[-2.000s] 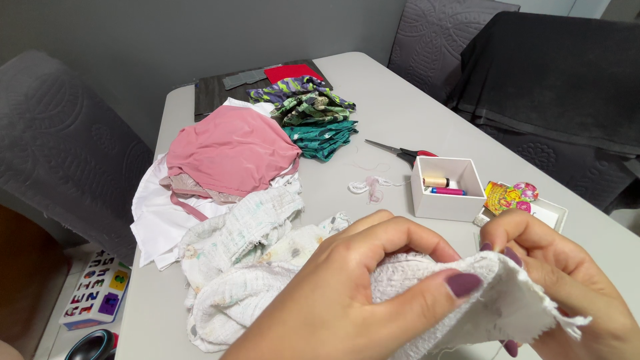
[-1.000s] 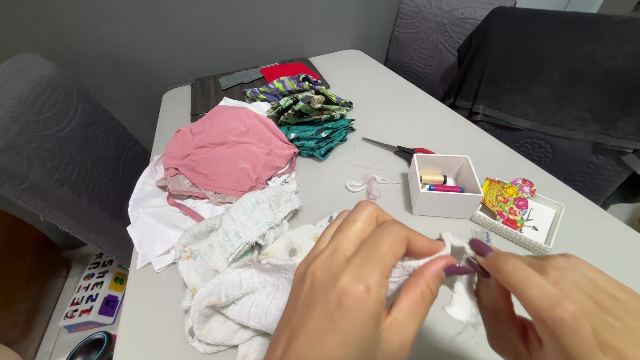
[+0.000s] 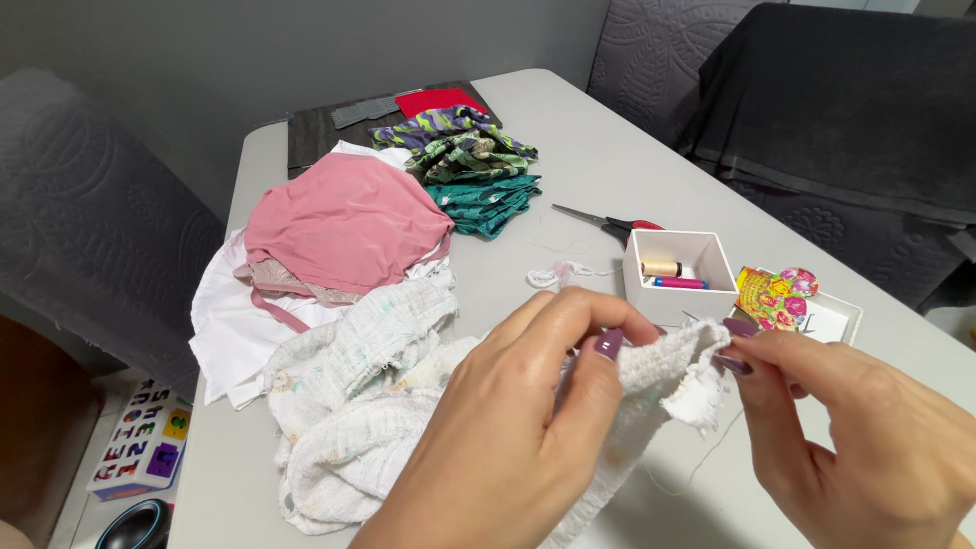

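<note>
My left hand pinches the edge of a white gauzy printed cloth, which lies bunched on the table to the left. At the frayed corner of that cloth, my right hand closes thumb and forefinger on its edge; a thin dark tip, perhaps a needle, shows beside the fold. A pale thread hangs in a loop below. Behind my hands stands a white box with a beige thread spool and a blue and magenta spool. Red and black scissors lie behind it.
A pink garment lies on white cloth at the left. Beyond are folded green and patterned fabrics and a red cloth on a dark board. A box lid holding a floral card is at the right. Dark covered chairs flank the table.
My right hand has drawn a little away from the left since one second ago. The cloth's frayed corner, spread toward the right two seconds ago, is now folded and hangs between my hands.
</note>
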